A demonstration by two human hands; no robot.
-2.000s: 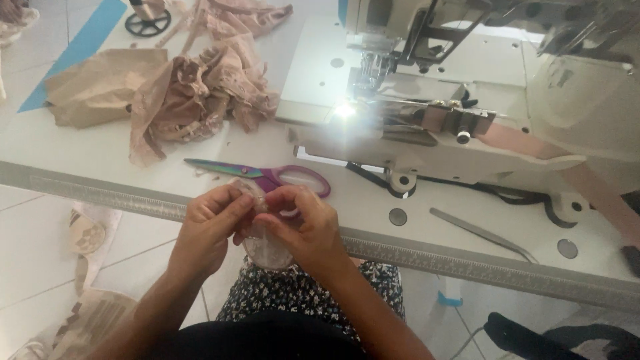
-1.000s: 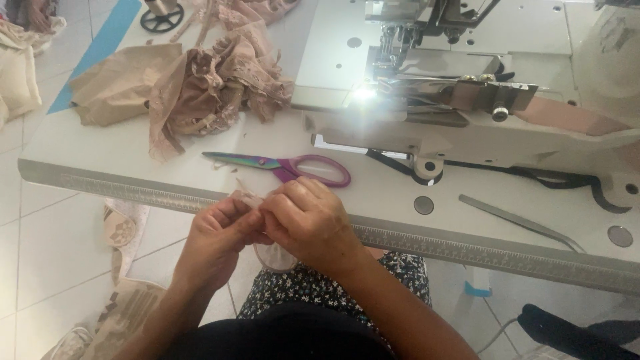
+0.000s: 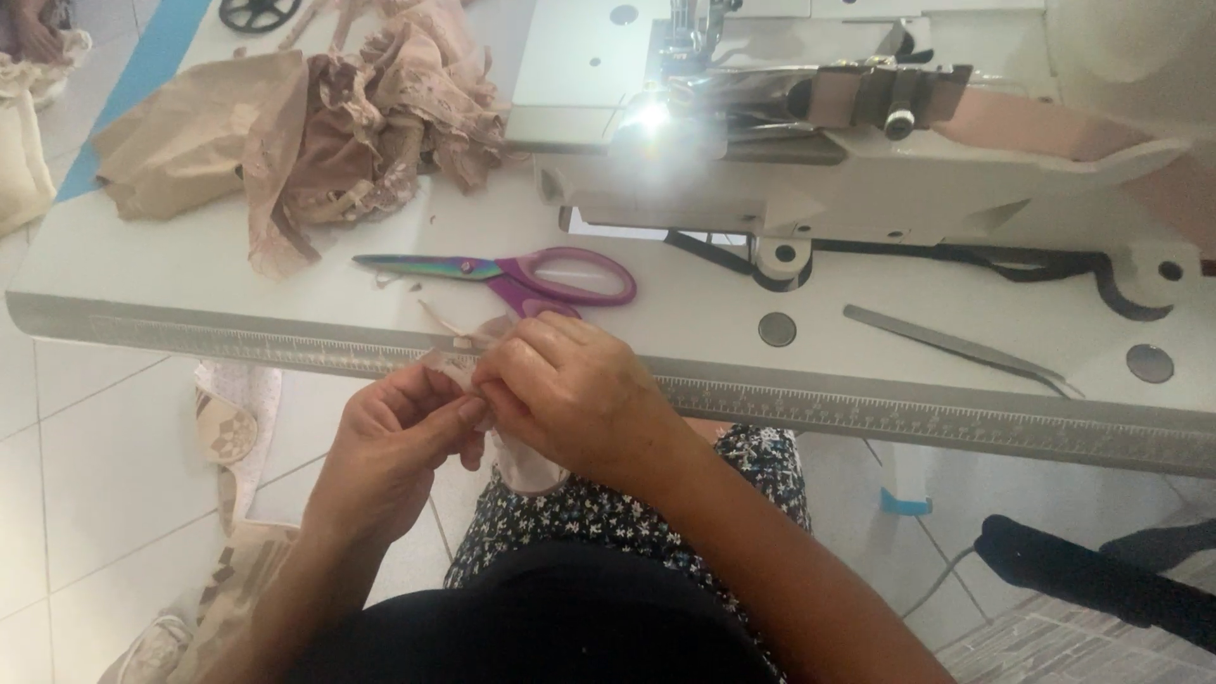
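Between my fingertips I pinch a small piece of pale, sheer fabric point(image 3: 528, 464), which hangs down over my lap at the table edge. My left hand point(image 3: 404, 446) grips it from the left, and my right hand point(image 3: 579, 404) covers its upper part from the right. A thin strip of the fabric pokes out above the fingers. Just beyond my right hand lie scissors with purple handles point(image 3: 579, 275) and iridescent blades, nearly closed. Behind them, to the left, is a heap of beige and pink lace-trimmed fabric point(image 3: 380, 133). The fingertips partly hide each other.
An industrial sewing machine point(image 3: 855, 195) with its lamp lit and a pink band point(image 3: 1035, 123) threaded in it fills the back right. Metal tweezers point(image 3: 950, 344) lie in front of it. A ruler tape point(image 3: 817, 404) runs along the table edge. At the far left appears another person's hand point(image 3: 40, 40).
Both hands stay close together on the pale fabric; their fingers have shifted on it. The scissors and the fabric heap have stayed put. The view has moved somewhat.
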